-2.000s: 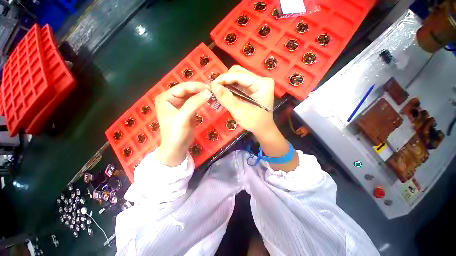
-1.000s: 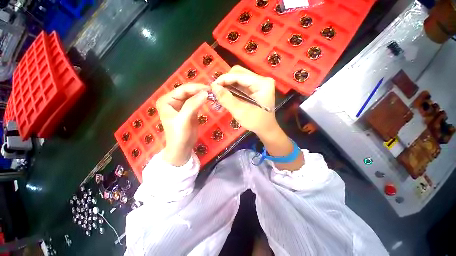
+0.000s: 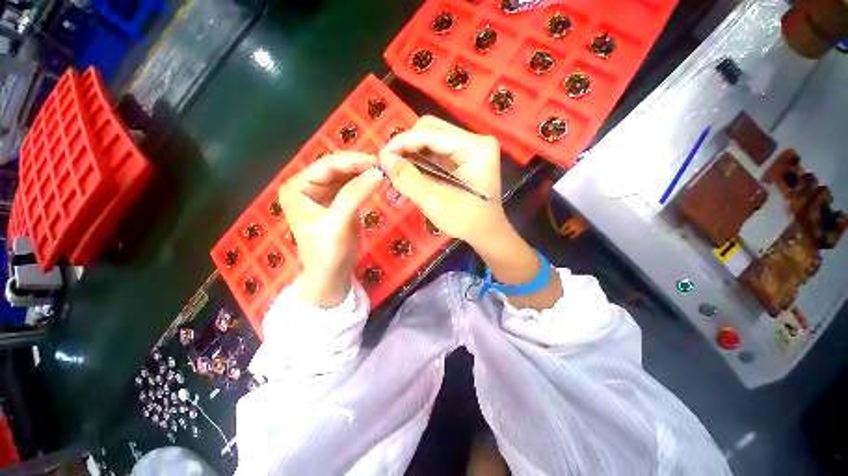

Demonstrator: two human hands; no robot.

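Observation:
My left hand (image 3: 325, 218) and my right hand (image 3: 456, 181) meet fingertip to fingertip above the red parts tray (image 3: 307, 209). Between the fingertips is a tiny piece, mostly hidden; its shape cannot be told. My right hand also holds dark tweezers (image 3: 456, 179) across the palm, pointing down to the right. A blue wristband (image 3: 523, 284) is on my right wrist. Round copper-and-dark coil assemblies (image 3: 401, 247) sit in the tray's cells, some hidden under my hands. A second red tray (image 3: 521, 112) with more coil assemblies lies beyond, to the right.
Stacked red trays (image 3: 70, 167) stand at far left. Loose silver parts (image 3: 167, 395) and larger wired parts (image 3: 218, 358) lie at lower left. At right is a machine top (image 3: 632, 200) with copper-brown blocks (image 3: 721, 204), a blue stick (image 3: 685, 165) and green and red buttons. A pale rounded object (image 3: 172, 463) shows at the bottom left.
The view has shifted slightly; the labelled bag on the second tray is now mostly out of frame. Both hands keep nearly the same pose. A pale rounded object has appeared at the bottom left.

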